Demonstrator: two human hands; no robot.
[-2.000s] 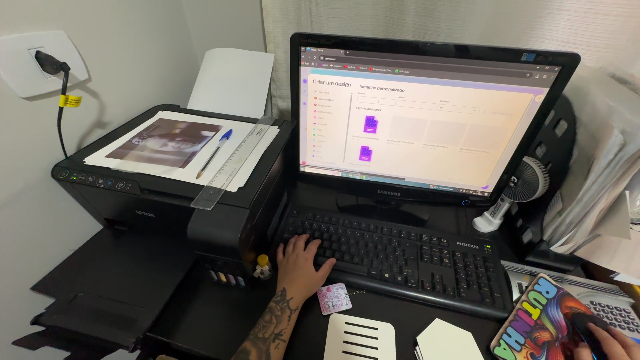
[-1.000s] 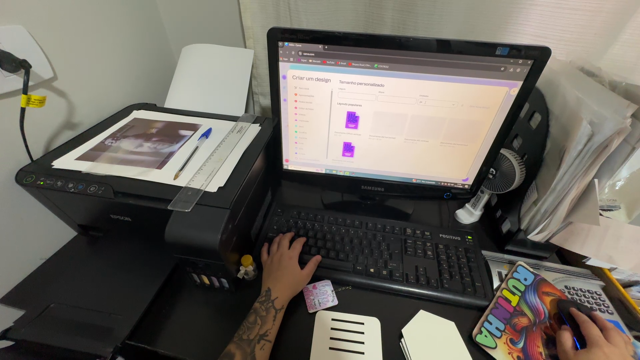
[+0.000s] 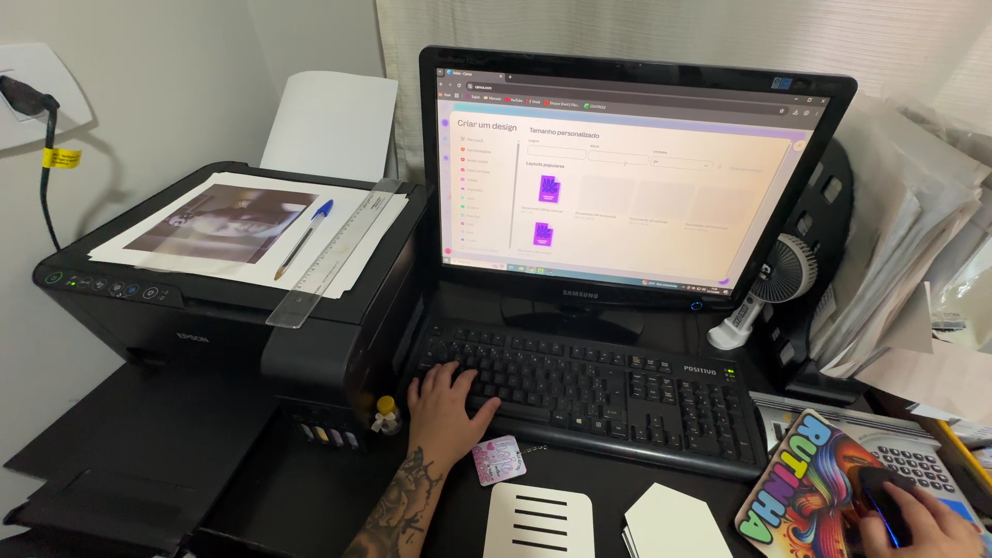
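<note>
My left hand [image 3: 448, 411] rests with spread fingers on the left end of a black keyboard [image 3: 589, 387], and its forearm is tattooed. At the lower right, my right hand [image 3: 922, 519] is closed over a black computer mouse [image 3: 883, 504] with a blue glow. The mouse sits on a colourful mouse pad [image 3: 806, 488] that bears lettering. Behind the keyboard stands a Samsung monitor [image 3: 604, 186], lit with a design website's page showing size boxes and purple document icons. A small pink printed tag [image 3: 499, 461] with a chain lies beside my left wrist.
An Epson printer [image 3: 194, 333] at left carries printed paper sheets [image 3: 225, 225], a blue pen [image 3: 304, 240] and a clear ruler [image 3: 337, 256]. A slotted white card [image 3: 540, 523] and cut white cards [image 3: 674, 519] lie in front. A small fan [image 3: 783, 271], papers [image 3: 899, 232] and a calculator [image 3: 914, 457] are right.
The view has shifted somewhat between frames. My left hand stays on the keyboard and my right hand stays on the mouse. The page on the monitor looks much the same.
</note>
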